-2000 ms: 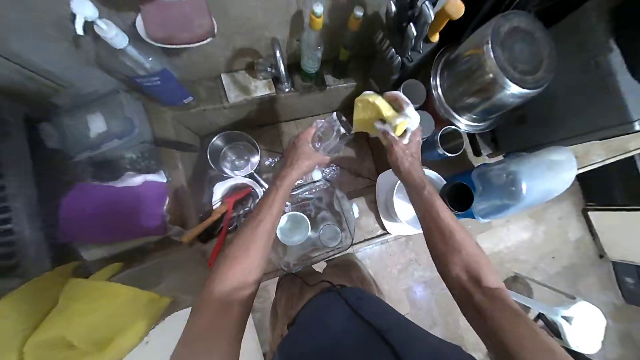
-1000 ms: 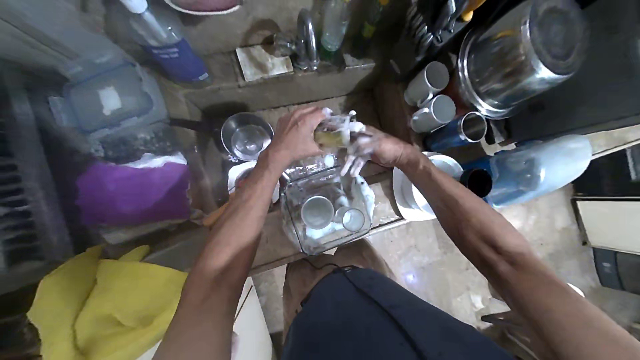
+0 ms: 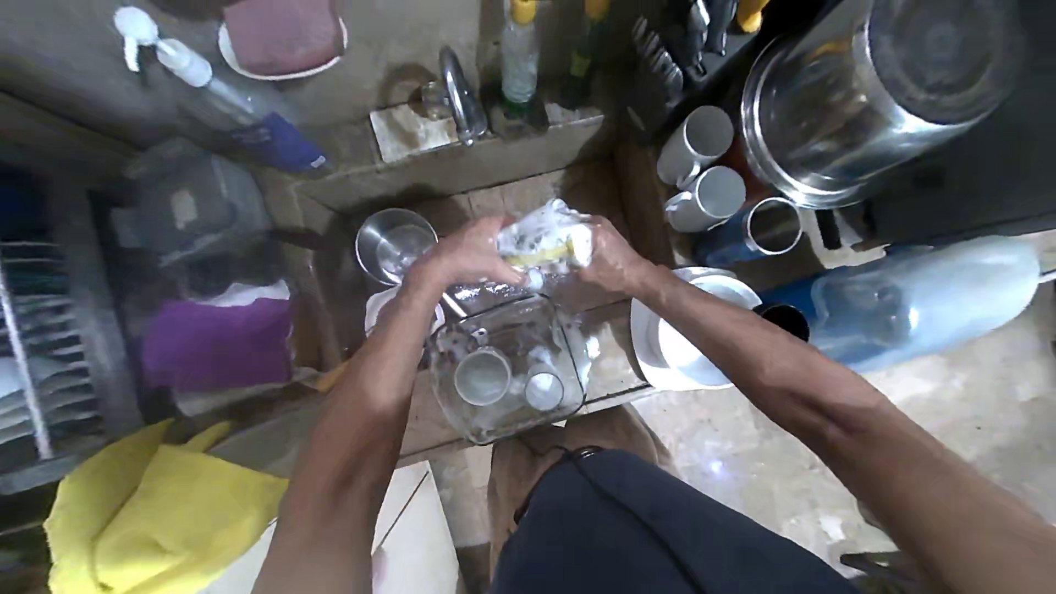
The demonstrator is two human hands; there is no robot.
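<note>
Over the sink, my left hand (image 3: 470,254) is closed around one side of a clear, suds-covered drinking glass (image 3: 518,239). My right hand (image 3: 610,257) presses a foamy yellow sponge (image 3: 549,254) against it, so lather hides much of both. Below them, a rectangular clear glass dish (image 3: 516,422) holds a pale cup (image 3: 483,376) and a small drinking glass (image 3: 544,391). A metal pot (image 3: 396,239) sits just left of my left hand, with a white dish (image 3: 379,309) partly behind my forearm.
A metal faucet (image 3: 464,99) stands behind the sink. To the right are two white mugs (image 3: 707,200), a blue metal tumbler (image 3: 771,227), white plates (image 3: 652,330), a large steel pot (image 3: 833,99) and a blue plastic jug (image 3: 907,305). A yellow cloth (image 3: 173,520) lies lower left.
Two seconds ago my hands were apart, the left with a glass and the right with the yellow sponge. They have since come together over the sink, and more foam covers the glass.
</note>
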